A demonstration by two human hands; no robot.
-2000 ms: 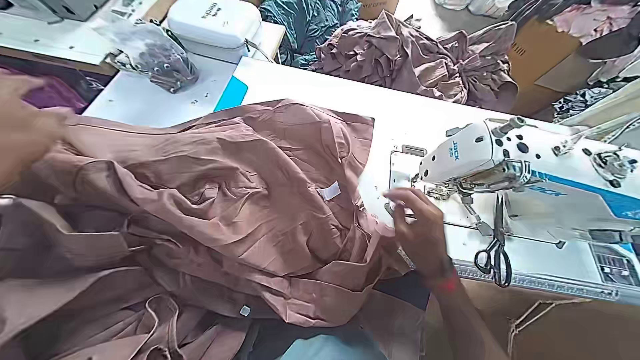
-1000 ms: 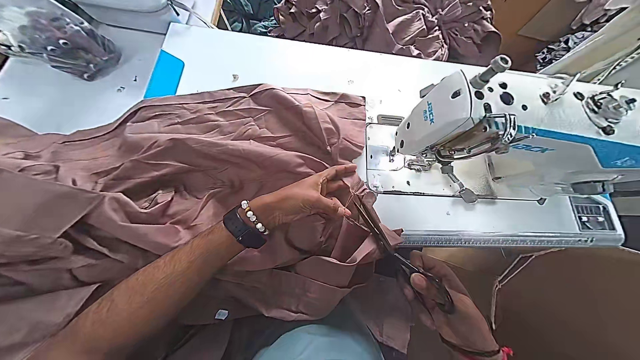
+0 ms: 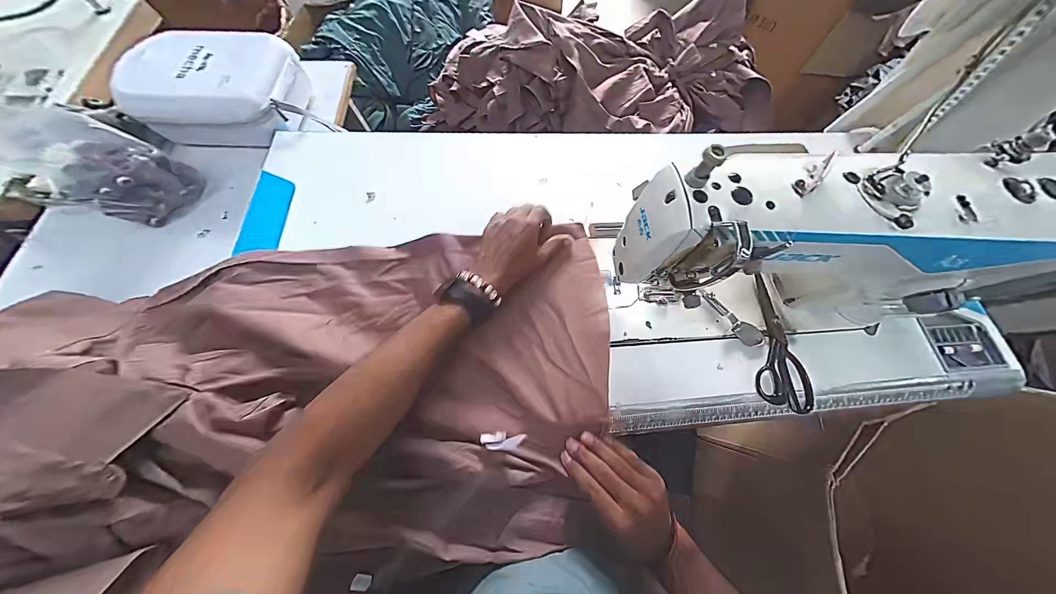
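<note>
A brownish-pink garment (image 3: 330,289) lies across the white table, its straight edge just left of the presser-foot area of the Jack sewing machine (image 3: 685,223). My left hand (image 3: 520,247), with a dark band and a beaded bracelet at the wrist, is on the cloth near its far corner; whether its fingers pinch the fabric cannot be told. Near the front of the same edge, my right hand (image 3: 623,487) has its fingertips on the cloth. A small white label (image 3: 503,441) shows on the fabric between them. Black-handled scissors (image 3: 784,371) lie on the machine bed beneath the arm.
A white box-shaped case (image 3: 206,78) and a clear plastic bag of dark items (image 3: 124,177) stand at the left. Behind the table are piles of brownish-pink cloth (image 3: 594,70) and teal cloth (image 3: 392,54). A cardboard box (image 3: 924,495) is at the lower right.
The scissors, in my right hand one second ago, now lie on the machine bed. My left hand has moved to the far corner of the cloth, which is spread flatter.
</note>
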